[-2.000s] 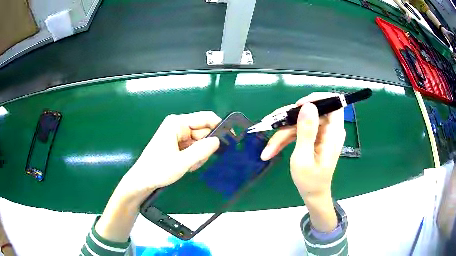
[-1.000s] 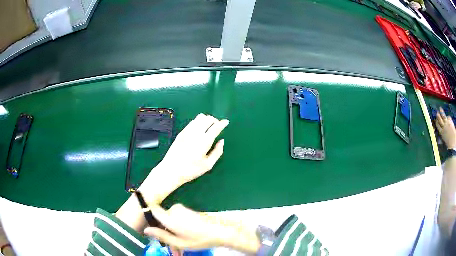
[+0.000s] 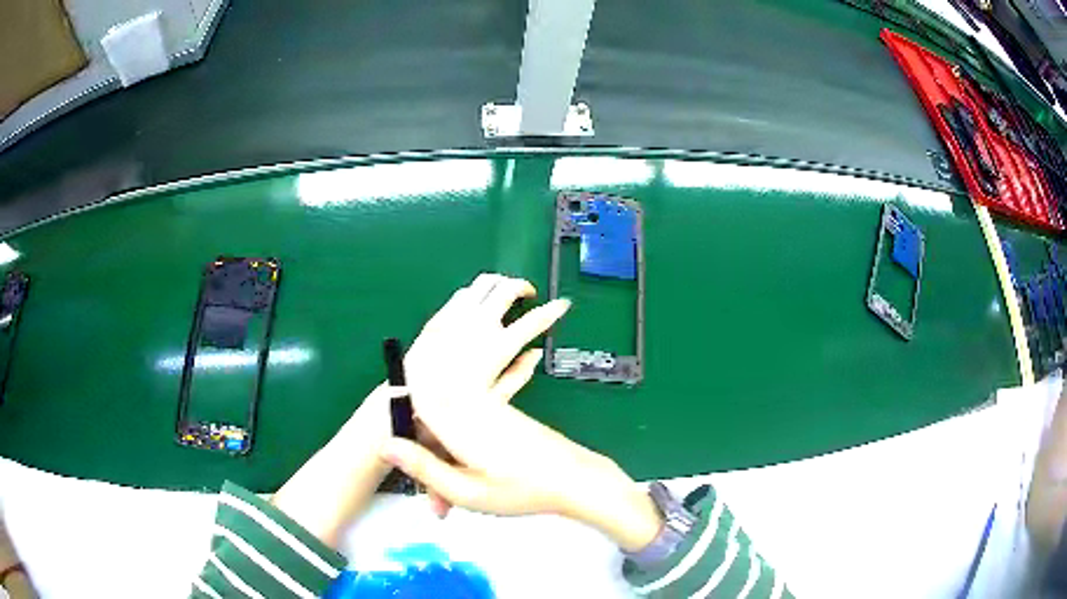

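Note:
A grey phone middle frame (image 3: 632, 334) with a blue film patch (image 3: 607, 246) at its top lies upright on the green conveyor belt (image 3: 749, 410). My left hand (image 3: 468, 339) reaches across the belt; its spread fingertips are at that frame's left edge, and I cannot tell if they touch it. My right hand (image 3: 515, 451) overlaps my left hand and wrist and grips a black pen-sized tool (image 3: 394, 365) with a white band. The tool's tip is hidden. A small dark thing (image 3: 399, 482) shows below my hands, not clear what.
A dark frame with a black sheet (image 3: 240, 284) lies left, another (image 3: 11, 316) is cut off at the left edge. A smaller-looking blue-film frame (image 3: 902, 252) lies right. Crumpled blue film (image 3: 415, 577) is at the bottom. A grey post (image 3: 550, 70) and red tray (image 3: 995, 152) stand beyond.
The frame I held two seconds ago is out of my hands. The frames on the belt have shifted left. My right hand has moved up over my left since one second ago.

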